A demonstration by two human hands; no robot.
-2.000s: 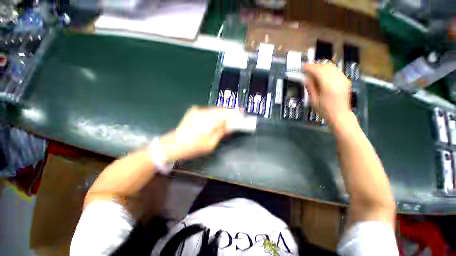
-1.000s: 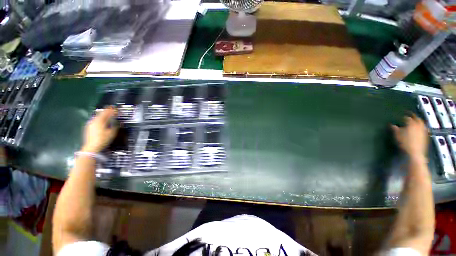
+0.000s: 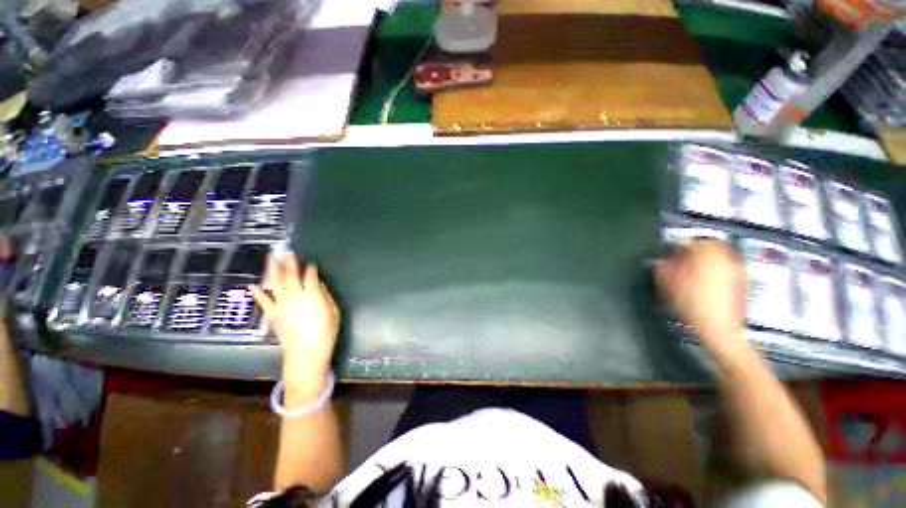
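Observation:
A clear blister tray (image 3: pixel 288 233) on the left holds two rows of keypad phones (image 3: pixel 189 306), screen side up. My left hand (image 3: pixel 302 310) lies at its right edge with fingers spread, touching the rim. A second blister tray (image 3: pixel 674 220) on the right holds two rows of phones with white rear covers (image 3: pixel 755 189) up. My right hand (image 3: pixel 703 288) is blurred at that tray's left end, over its front row. Its fingers look bent at the tray; what they hold is hidden.
The green bench (image 3: pixel 487 258) runs across. At the back are a brown board (image 3: pixel 596 94), a small red thing (image 3: pixel 453 76), a white bottle (image 3: pixel 773 96), white sheets (image 3: pixel 263 104) and crumpled grey plastic (image 3: pixel 199 60). At far left shows another person's arm (image 3: pixel 12 367).
The tray of screen-up phones has moved left. The tray of white-backed phones has come in from the right with my right hand at its end. My left hand has shifted to the left tray's right edge.

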